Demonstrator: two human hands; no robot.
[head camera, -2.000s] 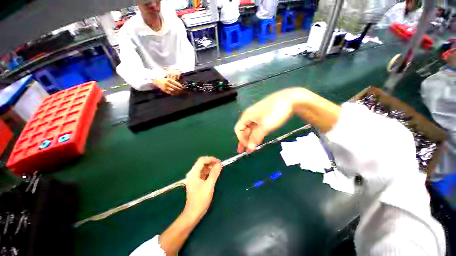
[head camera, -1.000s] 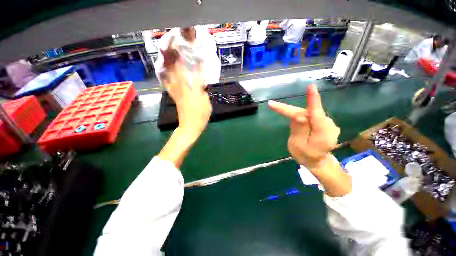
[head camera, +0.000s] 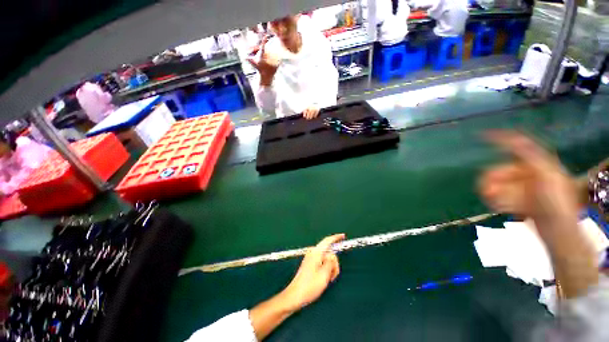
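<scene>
My left hand (head camera: 314, 275) is low over the green bench at the pale seam, index finger extended and the other fingers curled; nothing shows in it. My right hand (head camera: 527, 184) is raised at the right, badly blurred, one finger stretched out to the left; I see no object in it. A slim blue pen or marker (head camera: 449, 281) lies on the bench between my hands. White papers (head camera: 511, 252) lie partly behind my right forearm. A black slotted tray (head camera: 320, 148) across the bench bears a few dark metal units with teal parts.
A red compartment tray (head camera: 183, 152) holds two teal-centred pieces. A black foam tray (head camera: 150, 274) with metal-tipped units fills the lower left. A person in white (head camera: 300, 73) stands behind the black slotted tray, one hand on it. Metal parts show at the right edge.
The view has swung right-to-left, bringing the left trays further in. My left hand has come down from in front of the other person to the seam. My right hand has moved right and blurred.
</scene>
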